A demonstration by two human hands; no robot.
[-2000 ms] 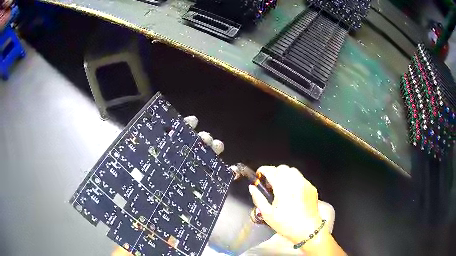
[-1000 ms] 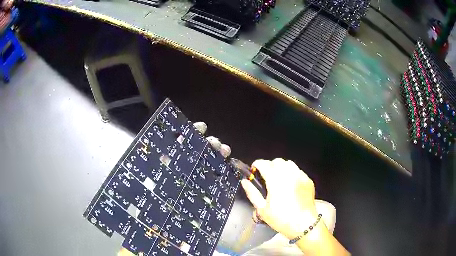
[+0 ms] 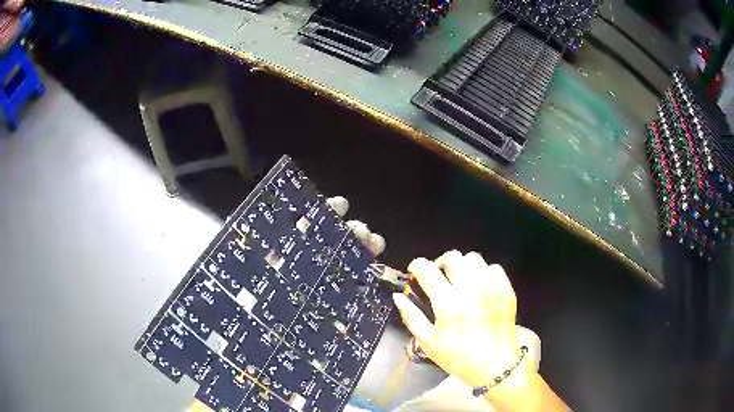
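A black circuit board panel (image 3: pixel 270 298) with white marks is held tilted over my lap, its lower edge cut off by the frame. My left hand (image 3: pixel 360 229) is behind the board; only gloved fingertips show past its upper right edge. My bare right hand (image 3: pixel 467 314), with a bead bracelet at the wrist, is closed around side cutters (image 3: pixel 394 278). Their short metal jaws are at the board's right edge; whether they touch a lead is too small to tell. The cutter handles are mostly hidden in the hand.
A green-topped bench (image 3: pixel 587 173) with a yellowish edge crosses above. On it are a partly filled slotted rack (image 3: pixel 499 80), another rack (image 3: pixel 346 40) and stacked boards (image 3: pixel 688 161) at right. A pale stool (image 3: pixel 193 133) and a blue stool (image 3: pixel 18 80) stand left.
The board has shifted right and slightly up over the two seconds, with my left fingertips moving along. My right hand stays on the cutters near the board's right edge.
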